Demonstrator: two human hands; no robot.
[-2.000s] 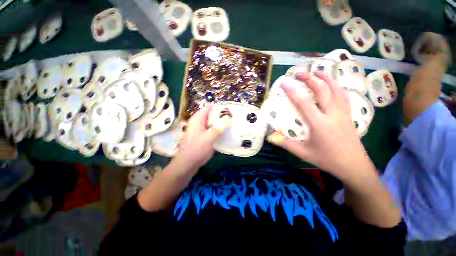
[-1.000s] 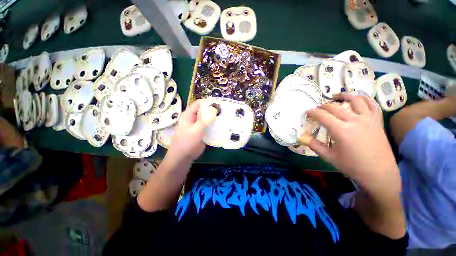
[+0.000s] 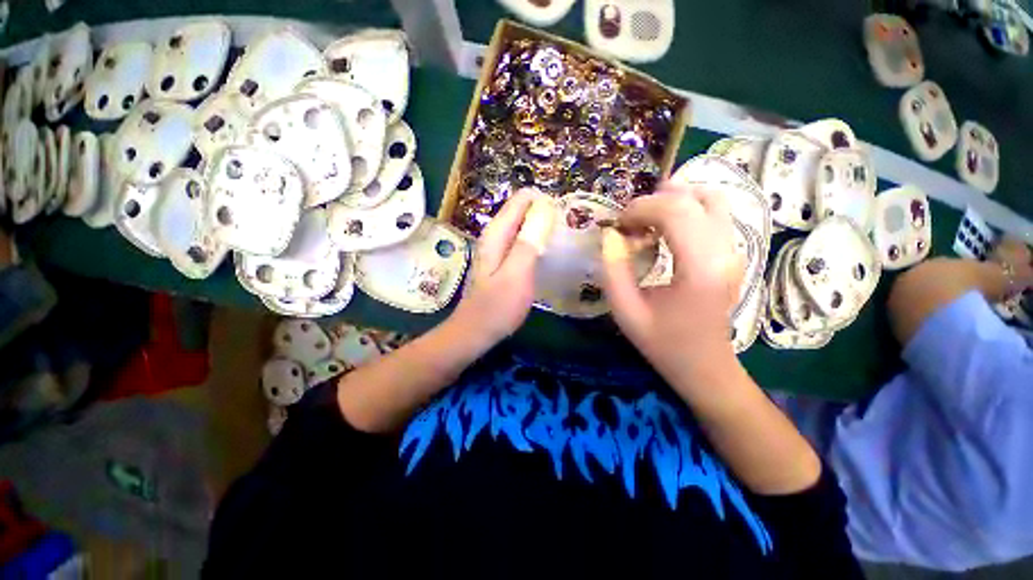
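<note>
My left hand [image 3: 509, 258] grips the left edge of a cream-white plastic housing cover [image 3: 566, 270] in front of the parts box. My right hand [image 3: 680, 263] is over the cover's right side, thumb and fingers pinched together around something small and dark that is too blurred to name. Pale yellow finger cots [image 3: 536, 223] show on the fingertips. The parts box [image 3: 458, 170] is a shallow cardboard tray full of small shiny gold, copper and silver pieces. The right hand hides part of the held cover.
Overlapping covers [image 3: 255, 201] are heaped at the left, and more covers [image 3: 836, 266] at the right. Single covers [image 3: 630, 27] lie beyond the pale edging strip [image 3: 759, 119]. A carton below the bench at left holds covers [image 3: 304, 340]. A neighbour's light-blue sleeve [image 3: 963, 408] is at the right.
My right hand has moved left from the right-hand stack onto the held cover, its fingers now pinched. My left hand still holds the cover. The whole view has also shifted.
</note>
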